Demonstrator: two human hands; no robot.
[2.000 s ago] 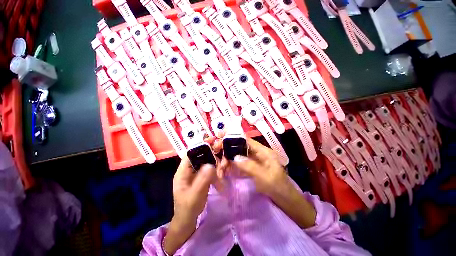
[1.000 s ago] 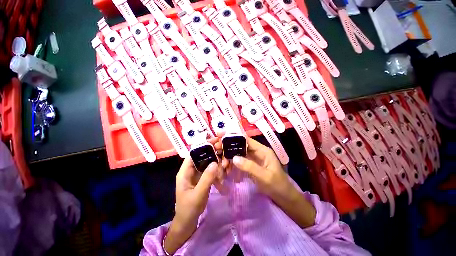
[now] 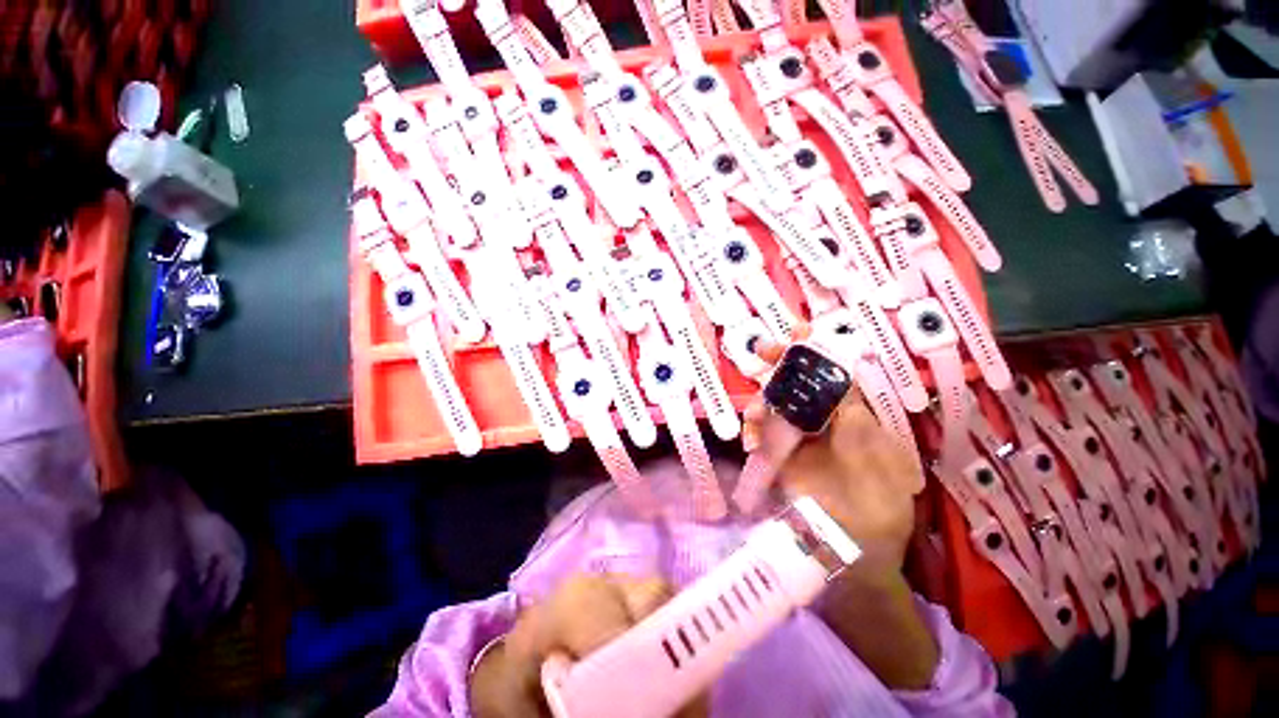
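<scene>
My right hand (image 3: 858, 470) holds a smartwatch (image 3: 808, 389) by its case, with white text lit on its dark screen. A large pink watch strap (image 3: 701, 617) with holes and a metal buckle is raised close to the camera at lower middle. My left hand (image 3: 589, 617) is blurred behind the strap's lower end and appears closed on it; its fingertips and the watch case are hidden. Many pink-strapped watches lie back up in the red tray (image 3: 421, 435) in front of me. Several straps hang over its near edge.
A second red tray (image 3: 982, 603) of pink watches is at lower right. A white bottle (image 3: 183, 175) with its lid up and small dark pieces by a blue item (image 3: 176, 302) lie at left. A small box (image 3: 1178, 140) is at right. A person's sleeve (image 3: 49, 463) shows at far left.
The two watches held side by side are apart. My right hand has moved up and right with one; my left has moved down, and a strap is now close to the camera. The view has shifted.
</scene>
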